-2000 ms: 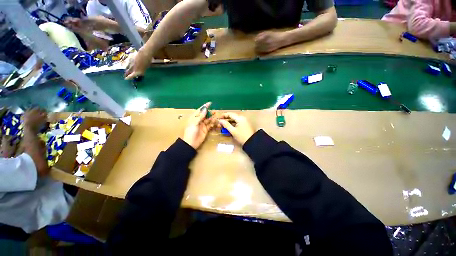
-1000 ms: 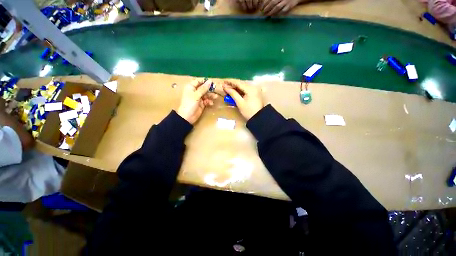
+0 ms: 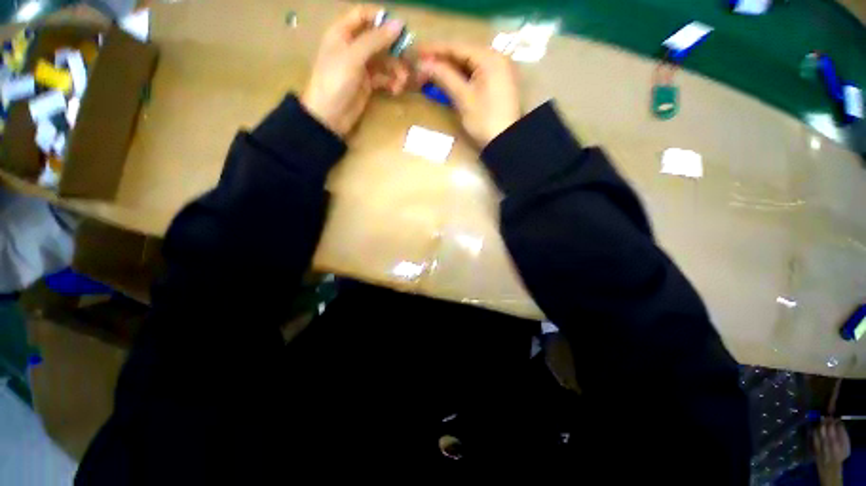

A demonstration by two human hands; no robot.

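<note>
My left hand is near the top centre, its thumb and fingers pinching a small green circuit board. My right hand is just right of it, with a blue battery pack under its fingers, mostly hidden. The fingertips of both hands are close together above the tan tabletop. The wires between board and pack cannot be made out. A white rectangular label lies on the tabletop below the hands.
A cardboard box with white and yellow parts stands at left. A blue cell at the green belt's edge is wired to a board. Another white label lies right. A person's hand shows at lower right.
The view has tilted down, so hands, belt and box appear higher in the picture. My hands stay close together with the board and pack. A person's hand now shows at lower right.
</note>
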